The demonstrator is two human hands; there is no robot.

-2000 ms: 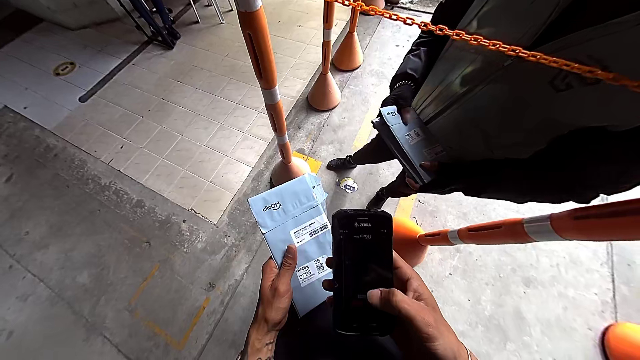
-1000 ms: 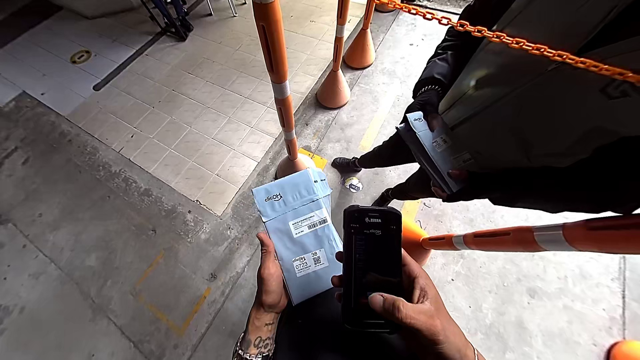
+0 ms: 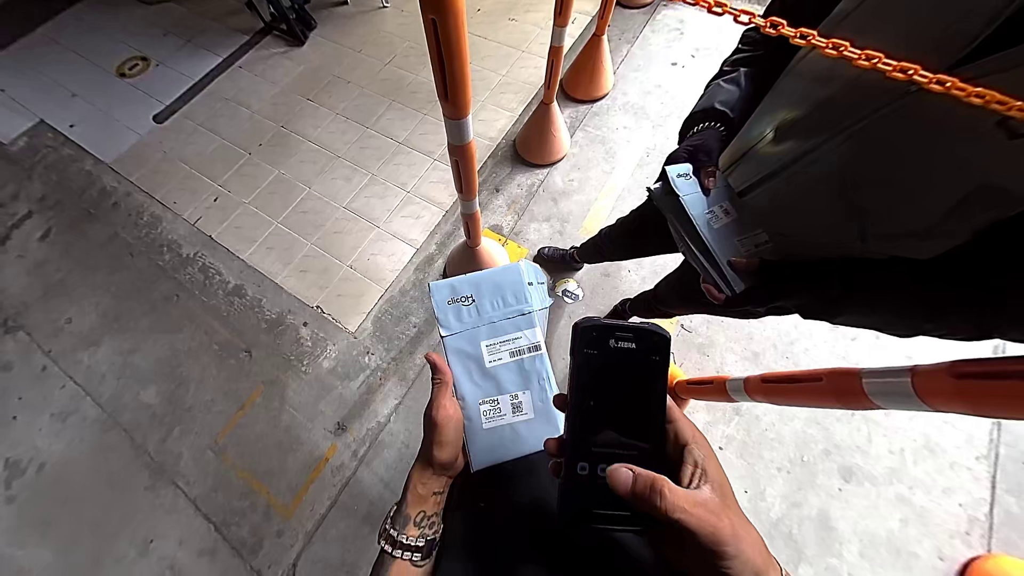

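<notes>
My left hand (image 3: 442, 416) holds a light blue plastic mailing envelope (image 3: 496, 320) from its left side, thumb along the edge. Two white labels with codes face up on it, and more blue plastic shows behind its right edge. Just right of it, my right hand (image 3: 688, 488) grips a black Zebra handheld mobile computer (image 3: 616, 400), with the thumb over the lower part of its dark screen. Across from me, a person in dark clothes holds several similar envelopes (image 3: 704, 220) in both hands.
Orange posts with conical bases (image 3: 478, 258) stand ahead. Another orange post (image 3: 816, 390) reaches in from the right. An orange plastic chain (image 3: 848, 50) crosses the upper right. Beige floor tiles (image 3: 304, 168) meet grey concrete at the left.
The envelope in my left hand is turned a little more upright than two seconds ago. Small icons now show low on the handheld's screen. The other person's envelopes appear farther right, as the view has shifted.
</notes>
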